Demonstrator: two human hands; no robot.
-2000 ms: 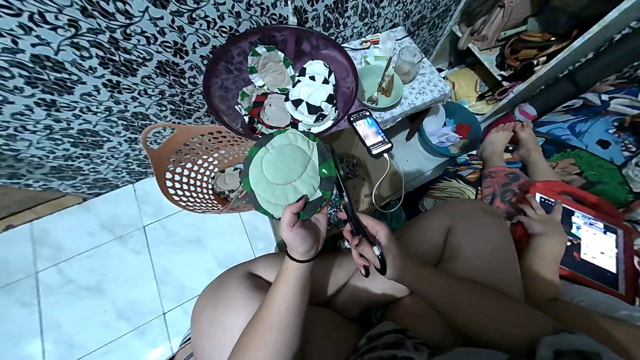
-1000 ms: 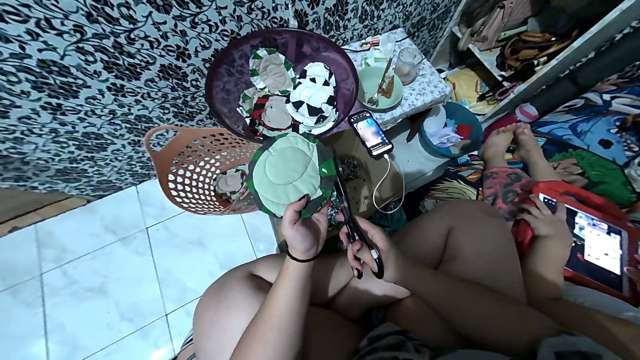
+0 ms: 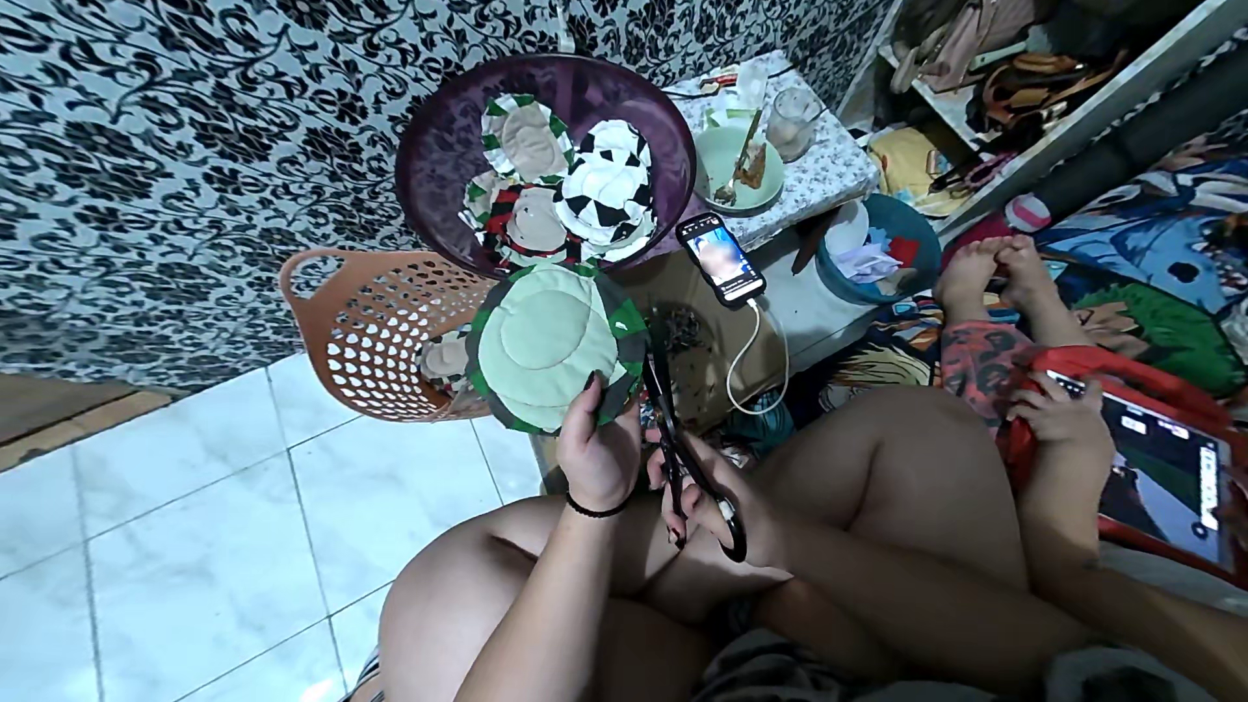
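Note:
My left hand (image 3: 600, 453), with a dark band at its wrist, grips the lower edge of a round quilted fabric pad (image 3: 548, 336). The pad is pale green with a dark grey and green border. Black-handled scissors (image 3: 687, 458) are in my right hand (image 3: 717, 502), just right of the pad. Their blades point up along the pad's right edge; whether they touch the fabric I cannot tell. Behind the pad, several similar round pads, such as a black and white one (image 3: 606, 190), lie in a purple basin (image 3: 429, 185).
A peach plastic basket (image 3: 366, 331) stands at the left. To the right are a charging phone (image 3: 721, 261), a green bowl (image 3: 717, 161) with a fork, a glass (image 3: 792, 122) and a blue bin (image 3: 926, 255). Another person's hand (image 3: 1068, 414) rests at a red-cased tablet (image 3: 1185, 478).
The scissors in my right hand have tilted slightly, and their blades look closer together than two seconds ago. My left hand keeps hold of the pad in about the same place.

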